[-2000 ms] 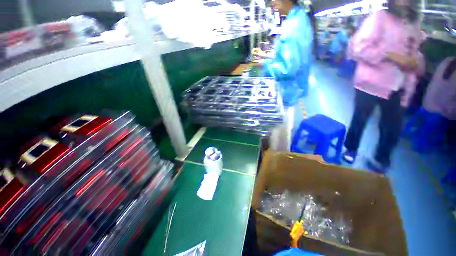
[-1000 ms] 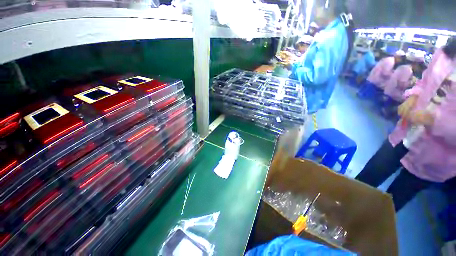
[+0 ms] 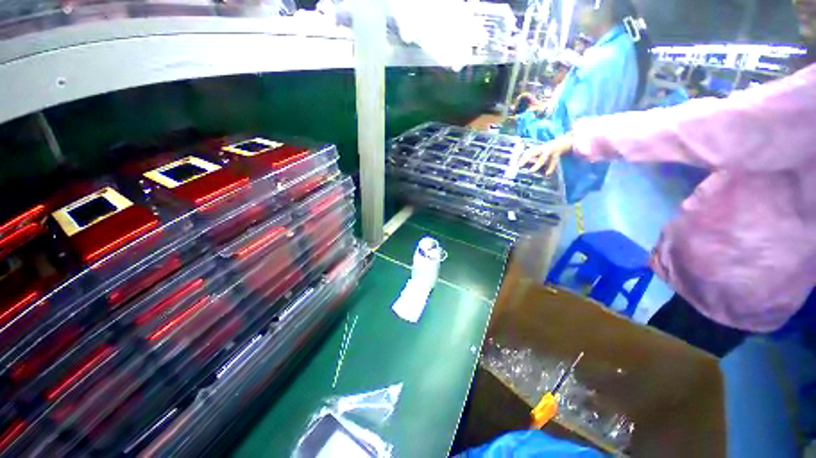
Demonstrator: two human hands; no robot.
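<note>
Neither of my hands shows. A blue sleeve (image 3: 528, 446) is cut off by the bottom edge. An orange-yellow handled tool (image 3: 544, 409) with a thin dark shaft stands tilted just above the sleeve, over the open cardboard box (image 3: 662, 376); whether a hand holds it is hidden. Clear plastic packaging (image 3: 344, 428) with a flat pale piece lies on the green bench (image 3: 385, 349) at the bottom. A tall stack of clear trays (image 3: 242, 259) with red devices (image 3: 112, 237) in gold-framed windows fills the left.
A white roll (image 3: 427, 259) with a trailing strip stands mid-bench. Another stack of clear trays (image 3: 474, 170) lies behind it. A person in pink (image 3: 734, 224) reaches over that stack. A person in blue (image 3: 599, 89) stands beyond. A blue stool (image 3: 601, 264), white post (image 3: 369, 125) and overhead shelf (image 3: 170, 54) also show.
The view has turned right and steadied. The person in pink has come nearer and stretched an arm to the far tray stack. More of the plastic packaging shows at the bottom than at first.
</note>
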